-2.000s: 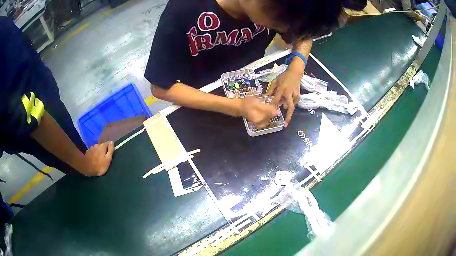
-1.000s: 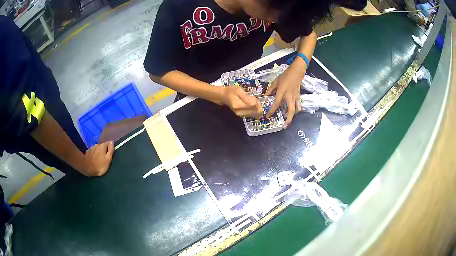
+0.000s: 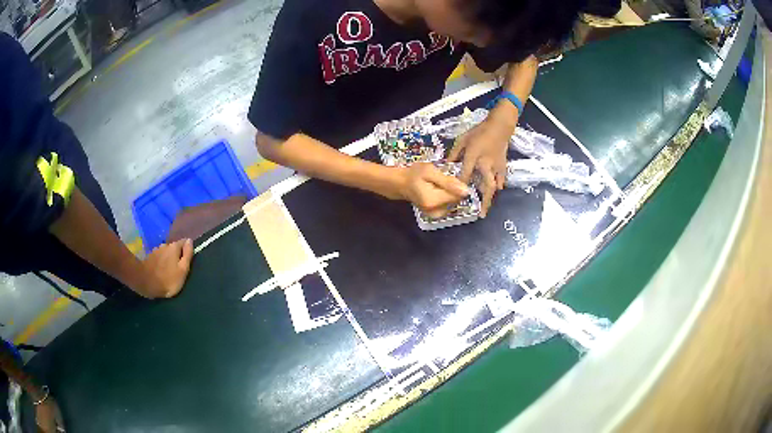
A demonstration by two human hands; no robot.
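Note:
Neither of my hands is in view. What lies nearest is a clear plastic-sleeved white cord [image 3: 563,321] on the green belt beyond the bench's worn edge. Across the bench, a person in a black shirt bends over a white open housing [image 3: 449,221], with both hands on it; fingers of one hand are pinched over its inside, and any tool there is too small to tell. A second open housing [image 3: 409,144] with coloured wires sits behind it. Bagged white cords [image 3: 554,172] lie beside the housings on the dark mat [image 3: 364,245].
At the left, another person in dark clothes rests a fist [image 3: 169,267] on the green bench [image 3: 169,355]. A hand with a bracelet [image 3: 46,410] shows at the bottom left; whose is unclear. A blue crate [image 3: 193,190] stands on the floor. A pale curved rim [image 3: 643,334] borders the belt.
The sleeved cord on the belt has shifted right. The person's pinching hand moved back, then forward over the front housing again. The braceleted hand has appeared at the bottom left.

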